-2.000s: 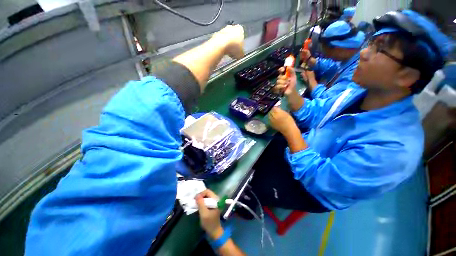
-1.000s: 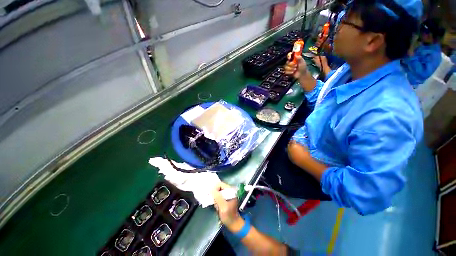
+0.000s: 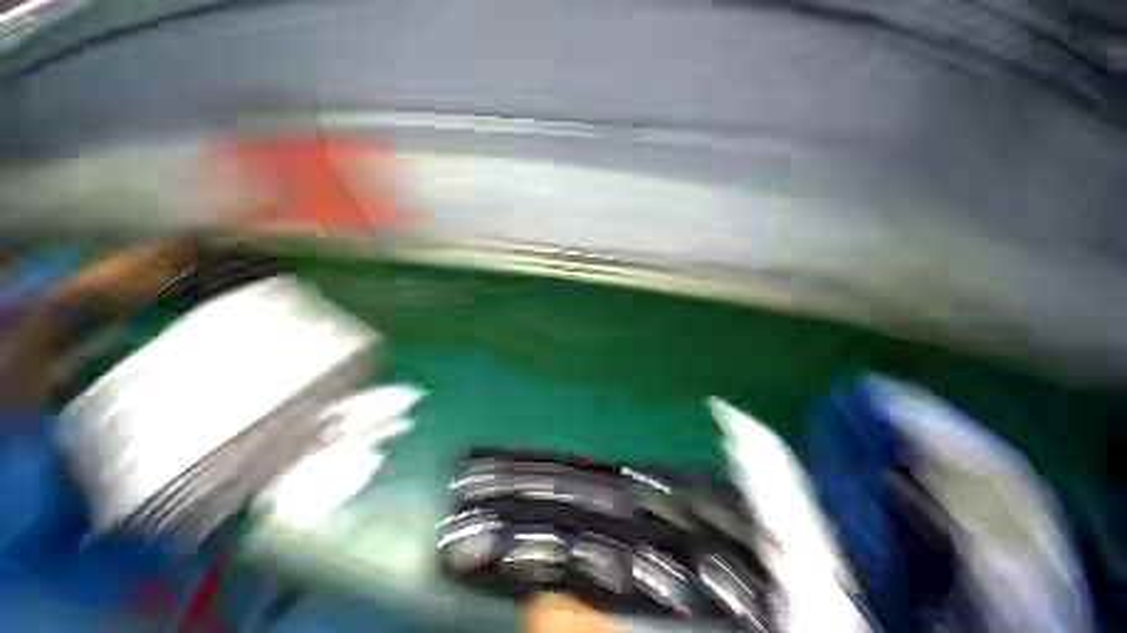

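The whole view is strongly motion-blurred. A black tray (image 3: 587, 505) with rows of silver-rimmed device cases (image 3: 538, 547) lies at the lower middle. A small patch of skin (image 3: 569, 615) shows at the bottom edge, below the tray. It looks like part of a hand, but I cannot tell if it is my left or my right, or what it holds. A crumpled white wipe (image 3: 791, 532) lies against the tray's right end. The glue syringe cannot be made out.
A thick white stack (image 3: 229, 383) lies at left, with white sheets (image 3: 340, 464) beside it. A person's bare forearm (image 3: 111, 278) and blue clothing show at the left edge. The blue bin (image 3: 853, 470) is at right. A grey partition (image 3: 569, 87) runs behind the green bench (image 3: 556, 340).
The view has swung left, bringing in the white stack; the neighbour on the right has left the picture. My right hand by the wipe, with syringe and blue wristband, no longer shows clearly.
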